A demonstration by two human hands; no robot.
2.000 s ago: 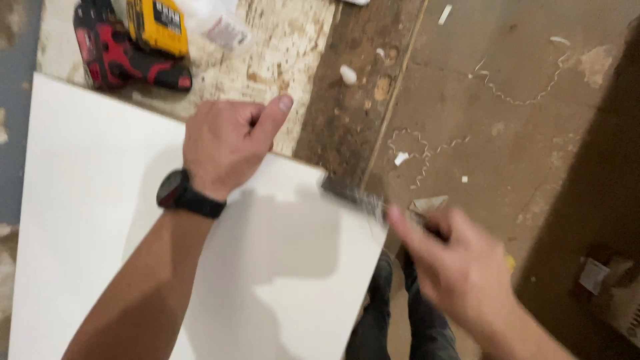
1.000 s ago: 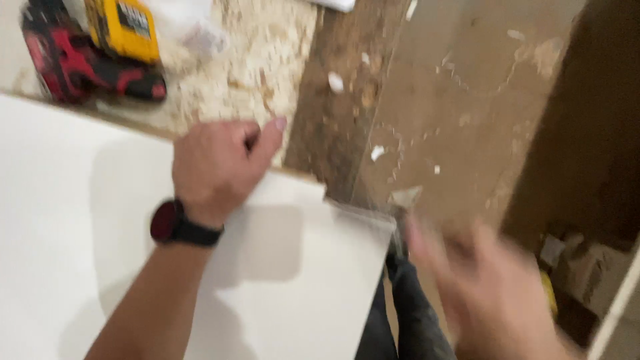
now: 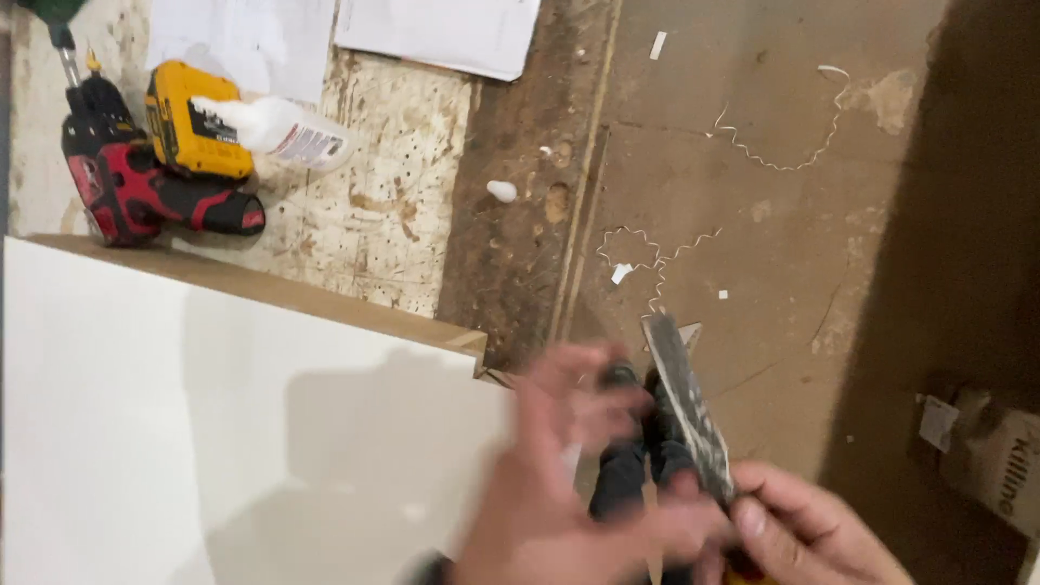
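Observation:
My right hand (image 3: 788, 520) grips the lower end of a flat, dark metal file (image 3: 691, 398), apparently by a handle that is partly yellow; its blade points up and away from me. Beside it, to the left, my left hand (image 3: 569, 479) is blurred, its fingers spread, with nothing visible in its grasp. Its thumb side is near the base of the blade, and I cannot tell if they touch. A white panel (image 3: 236, 390) with a small notch at its far right corner lies to the left, partly behind my left hand.
A red and black cordless drill (image 3: 138, 187), a yellow battery pack (image 3: 191, 122) and a white plastic bottle (image 3: 276, 130) are on the stained workbench (image 3: 390, 203), with papers (image 3: 439, 32) beyond. Thin curled offcuts (image 3: 780, 166) lie on the floor. A printed bag (image 3: 983, 455) is at right.
My left hand has left the panel and moved right, beside the file. The file, earlier at the panel's corner edge, is now away from it, held pointing upward in my right hand.

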